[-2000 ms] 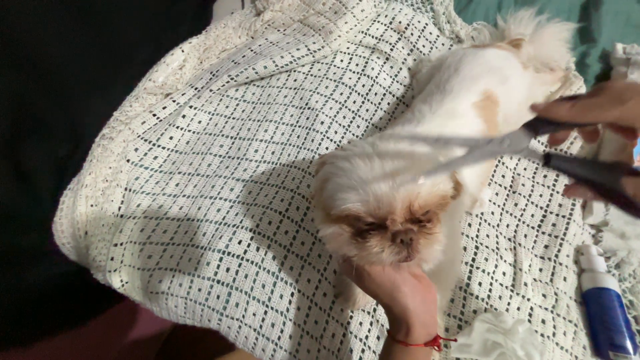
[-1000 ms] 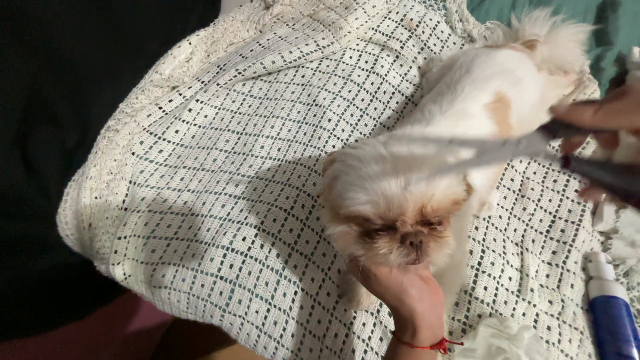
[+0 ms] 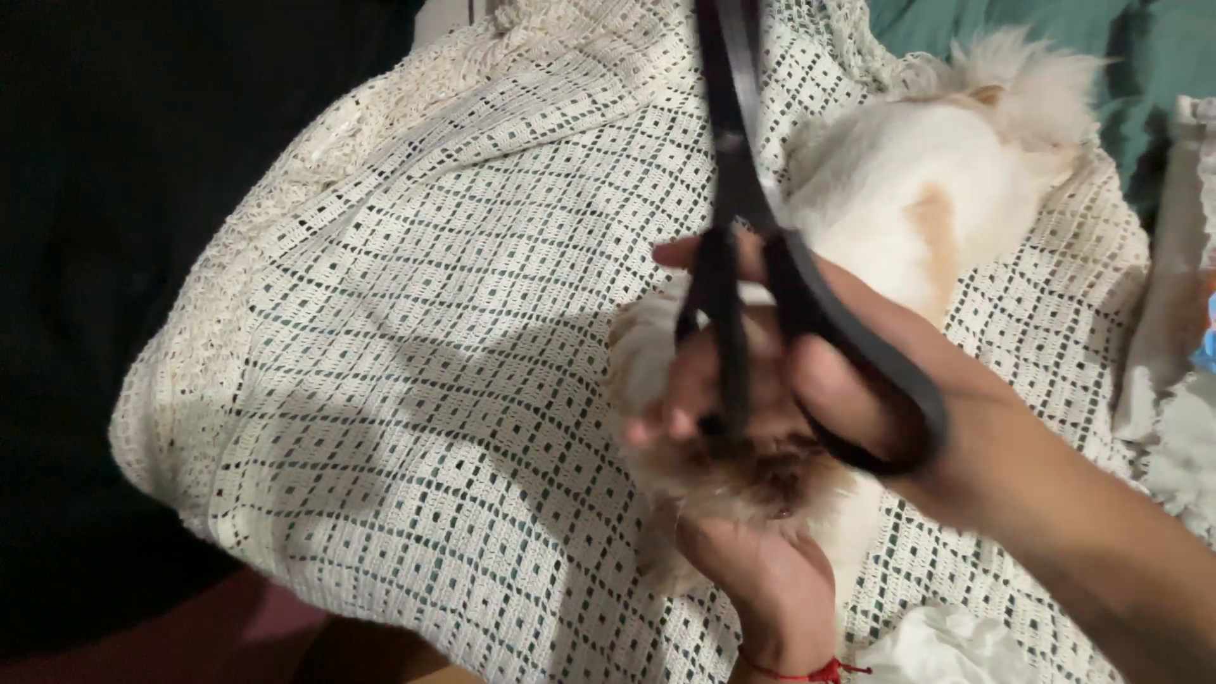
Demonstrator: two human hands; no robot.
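A small white dog with tan patches (image 3: 883,180) lies on a cream crocheted blanket (image 3: 427,285). My left hand (image 3: 769,579), with a red cord bracelet at its wrist, cups the dog's chin from below. Above the dog's head, my right hand (image 3: 817,370) has its thumb and fingers through the black handles of a pair of scissors (image 3: 750,190). The blades point toward the top of the view and are cut off by its edge. This hand and the handles hide much of the dog's head; its muzzle shows just below them.
Crumpled white material (image 3: 945,651) lies at the bottom right, near my left wrist. More white crumpled material (image 3: 1187,446) and a partly seen package (image 3: 1173,275) are along the right edge. Green fabric (image 3: 1140,66) shows at the top right, and a dark area fills the left side.
My right hand has moved left with the scissors, from the right edge to over the dog's head. The blades, which pointed left, now point up the view. My left hand stays under the chin.
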